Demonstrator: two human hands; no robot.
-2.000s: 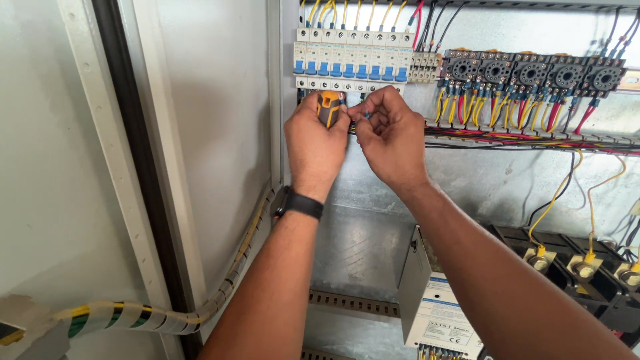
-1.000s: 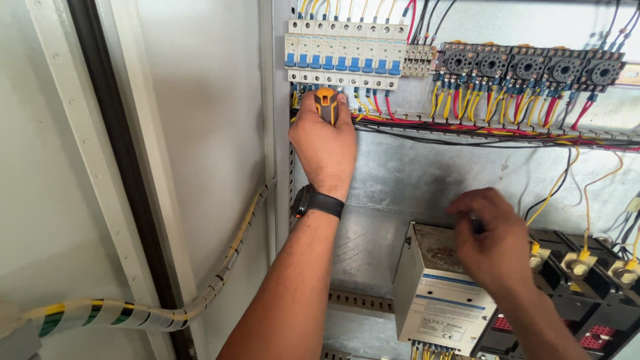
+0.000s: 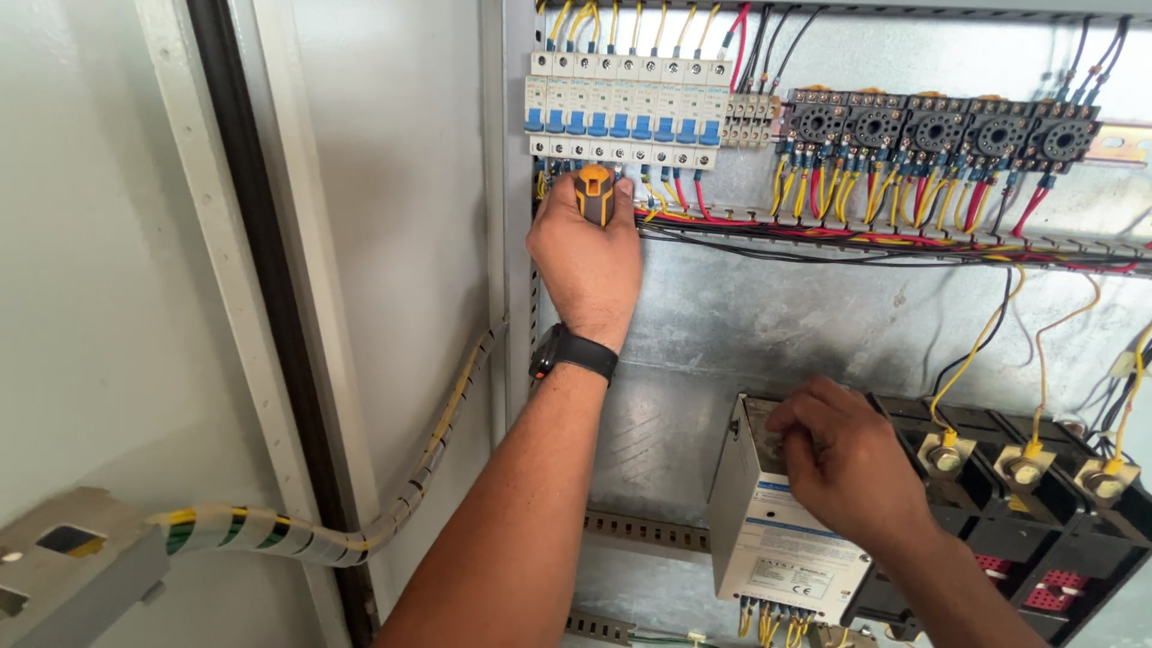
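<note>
My left hand [image 3: 589, 261], with a black band on its wrist, grips an orange and grey handled tool [image 3: 595, 193] just under a row of miniature circuit breakers [image 3: 621, 117] with blue levers. The working end of the tool cannot be made out. Lower right, my right hand [image 3: 850, 459] is over the top front of a white boxed electrical unit [image 3: 792, 549], fingers curled. Whether it holds anything is hidden. Yellow and red wires [image 3: 688, 198] run from the breakers' lower terminals into the wiring duct.
Black relay sockets [image 3: 936, 133] stand in a row beside small terminal blocks [image 3: 751, 121]. Bundled wires [image 3: 855, 238] cross below them. A large black breaker [image 3: 972, 504] with bolted terminals is at lower right. A spiral-wrapped cable bundle [image 3: 405, 504] runs along the left.
My right hand has left the breakers' lower edge, where it was beside my left hand, and moved down and right to the white unit. My left hand still grips the tool.
</note>
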